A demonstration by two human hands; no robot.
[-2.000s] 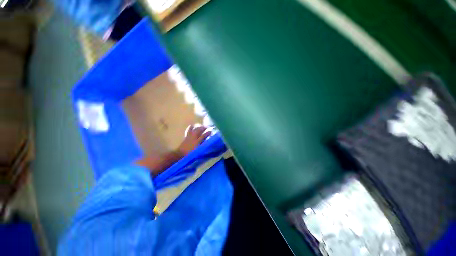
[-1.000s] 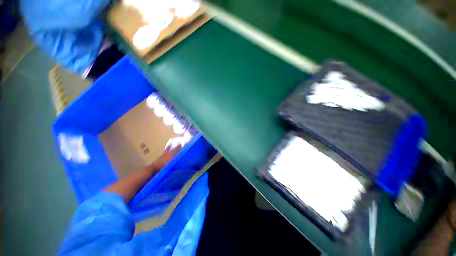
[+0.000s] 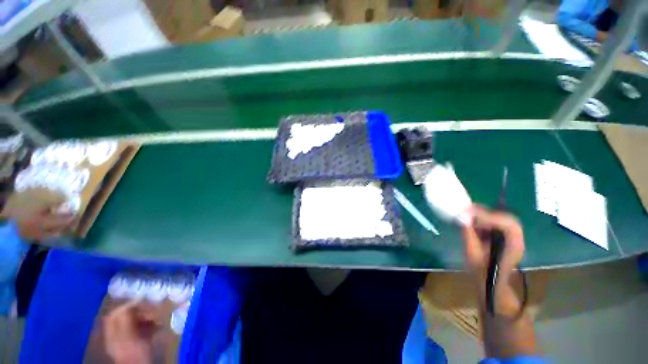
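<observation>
My right hand (image 3: 497, 238) is raised over the bench's front edge, gripping a black soldering iron (image 3: 496, 264) with its thin tip pointing up. A blurred white piece (image 3: 447, 192), perhaps a housing, is at its fingertips. My left hand (image 3: 131, 330) is blurred inside the blue tote (image 3: 53, 306), below a row of white round housings (image 3: 150, 286); whether it holds one cannot be told. The lower tray (image 3: 348, 244) is densely covered with white boards (image 3: 344, 213). The upper tray (image 3: 323, 162) has a small heap of boards (image 3: 310, 138).
The iron stand (image 3: 416, 142) and silvery dish (image 3: 420, 170) are right of the trays, near pale sticks (image 3: 416, 210). White sheets (image 3: 572, 199) lie farther right. Another person's hand (image 3: 35, 213) is beside housings on cardboard (image 3: 114, 178) at left. Metal posts (image 3: 597, 71) rise behind.
The view has swung toward the bench and trays. My right hand, only partly at the edge before, now shows with the iron and white piece. My left hand remains in the tote.
</observation>
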